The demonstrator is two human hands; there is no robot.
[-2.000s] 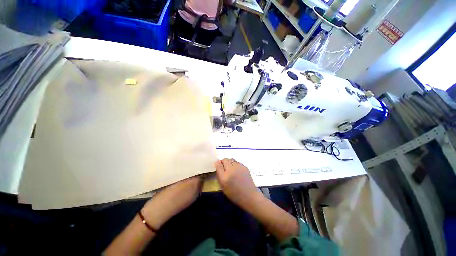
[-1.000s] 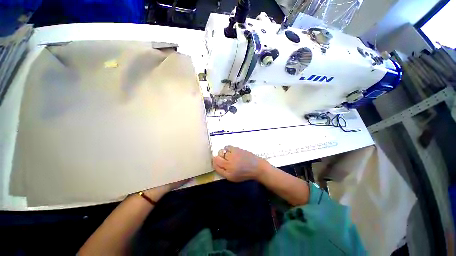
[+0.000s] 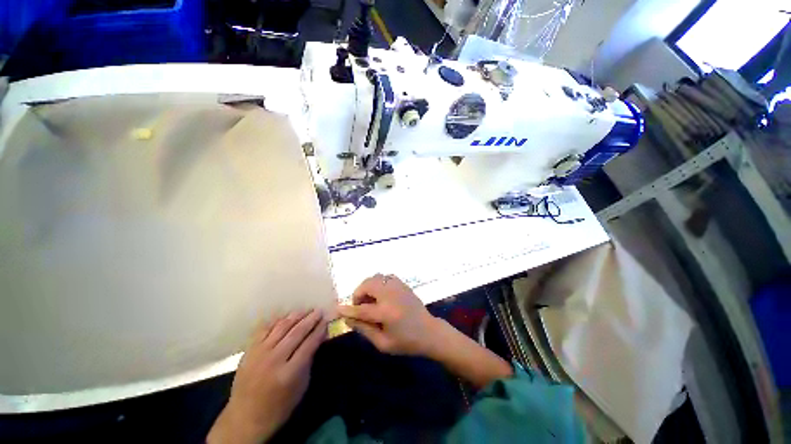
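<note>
A large beige fabric panel (image 3: 165, 234) lies flat on the white table, left of the sewing machine, its right edge beside the needle area (image 3: 347, 192). A small yellow tag (image 3: 141, 133) is on its upper part. My left hand (image 3: 282, 351) lies on the panel's lower right corner, fingers extended and close together. My right hand (image 3: 382, 314) pinches the panel's corner edge between thumb and fingers at the table's front edge. A pale yellow strip (image 3: 337, 328) shows between my hands. The white sewing machine (image 3: 486, 130) has blue lettering.
Small dark scissors (image 3: 542, 208) lie on the table below the machine's motor end (image 3: 611, 143). Loose beige panels (image 3: 616, 329) hang at the lower right. More stacked fabric (image 3: 711, 113) is on a rack at the right. A blue bin (image 3: 130, 35) stands behind the table.
My left hand has come from under the panel's front edge onto its top. My right hand's fingers have closed on the corner. The view has shifted, so the machine appears further left.
</note>
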